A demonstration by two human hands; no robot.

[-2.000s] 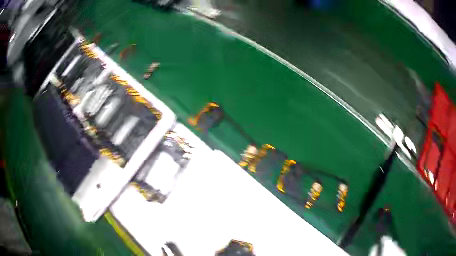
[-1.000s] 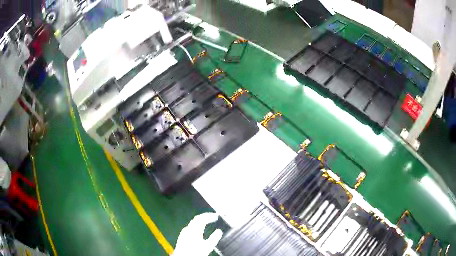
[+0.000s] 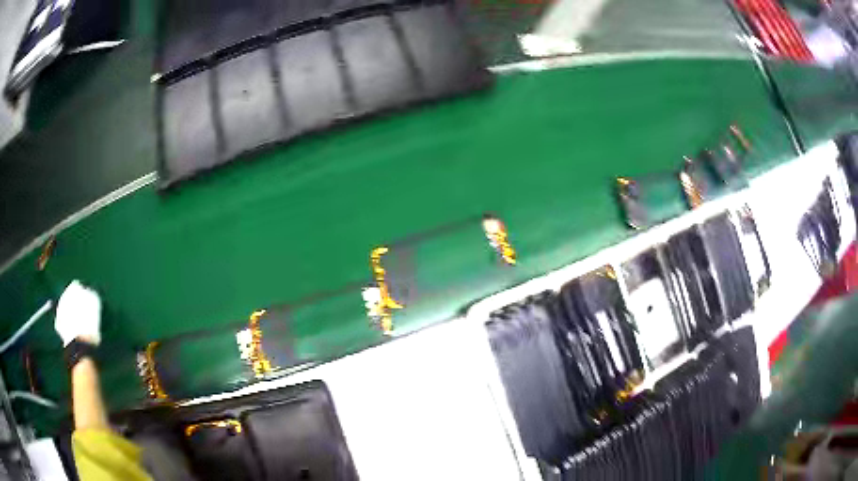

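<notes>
My left hand (image 3: 79, 313), in a white glove with a black wristband, is small and blurred over the green belt at the far left. Its fingers cannot be made out, nor whether it holds anything. Thin black phone frames with gold-orange ends lie in a line along the belt's near side, one at the middle (image 3: 437, 254) and one nearer my left hand (image 3: 202, 357). A single frame end (image 3: 47, 254) shows on the belt beyond the hand. My right hand is not in view.
The green belt (image 3: 564, 141) crosses the view. A black pocketed tray (image 3: 310, 80) lies beyond it. On the near side are another black tray (image 3: 296, 427), the white bench cover (image 3: 423, 409) and packed dark frames (image 3: 649, 423). A dark divider (image 3: 779, 99) crosses the belt at right.
The view has swung and is blurred. A white-gloved hand was at the bottom edge one second ago; my left hand now shows at the far left over the belt.
</notes>
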